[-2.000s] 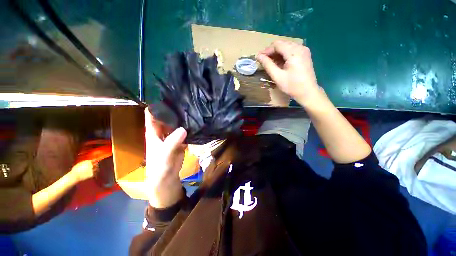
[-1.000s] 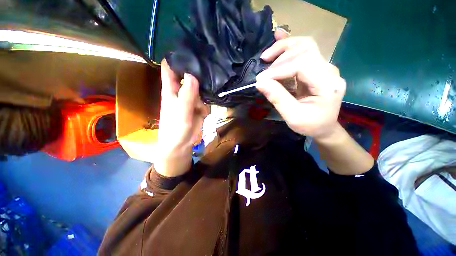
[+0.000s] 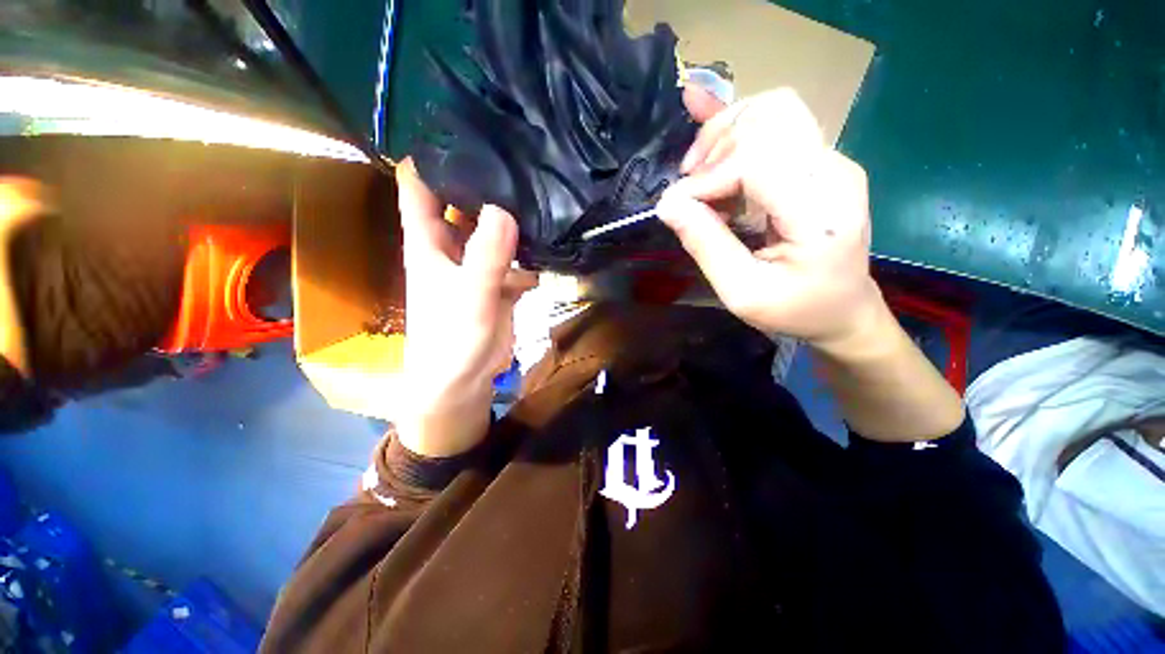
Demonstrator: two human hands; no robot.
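Observation:
The spiky black part is held up in front of my chest, its spikes pointing to the top of the view. My left hand grips its lower left edge. My right hand pinches a thin whitish applicator stick between thumb and fingertips. The stick's tip lies at the part's lower edge. Another finger of my right hand rests against the part's right side. The small round dish shows partly behind that finger, on the cardboard mat.
The green bench spans the top right. An open carton stands left of my left hand, with a red stool beyond it. A glaring light is at upper left. White cloth is at right, blue bins at lower left.
The right hand has come from beside the dish to the black part, now with the stick at its lower edge. Over the last second the part and stick have shifted only slightly.

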